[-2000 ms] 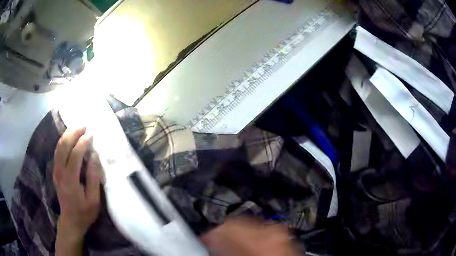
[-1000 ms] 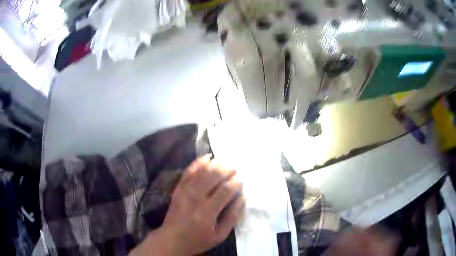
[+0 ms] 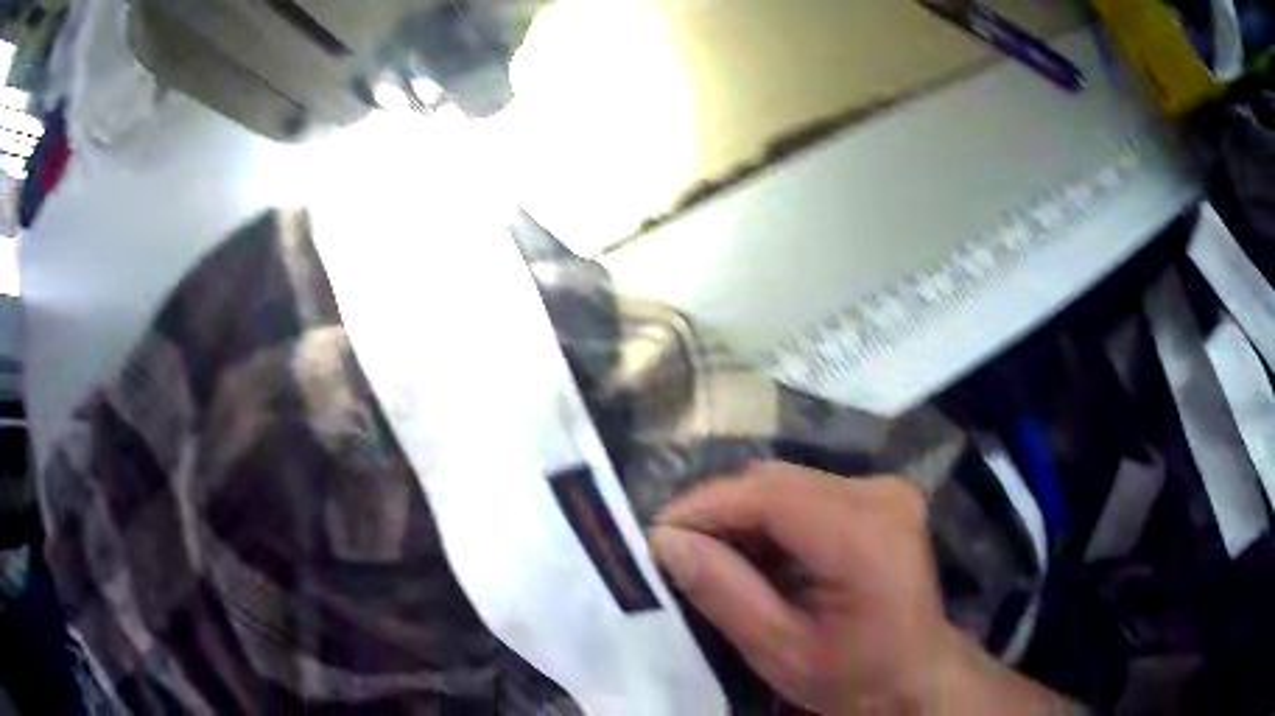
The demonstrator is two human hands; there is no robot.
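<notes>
The white band (image 3: 462,420) runs from the glare under the sewing machine head (image 3: 224,63) down to the bottom edge. A dark label (image 3: 604,540) lies on it, near its right edge. The brown plaid cloth (image 3: 280,462) spreads on both sides of the band. My right hand (image 3: 825,588) is right of the label, with thumb and forefinger together at the band's right edge; whether plaid is pinched too cannot be told. The needle area is lost in glare. My left hand is out of the picture.
A tan board (image 3: 839,56) with a ragged edge lies right of the head. A ruler scale (image 3: 965,280) runs along the table edge. Purple snips (image 3: 1028,49) and a yellow box (image 3: 1154,56) are at upper right. Loose white strips (image 3: 1209,420) lie at right.
The view has swung down and to the right. My left hand, on the band before, is out of the picture. My right hand, blurred before, is now at the band's edge beside the label.
</notes>
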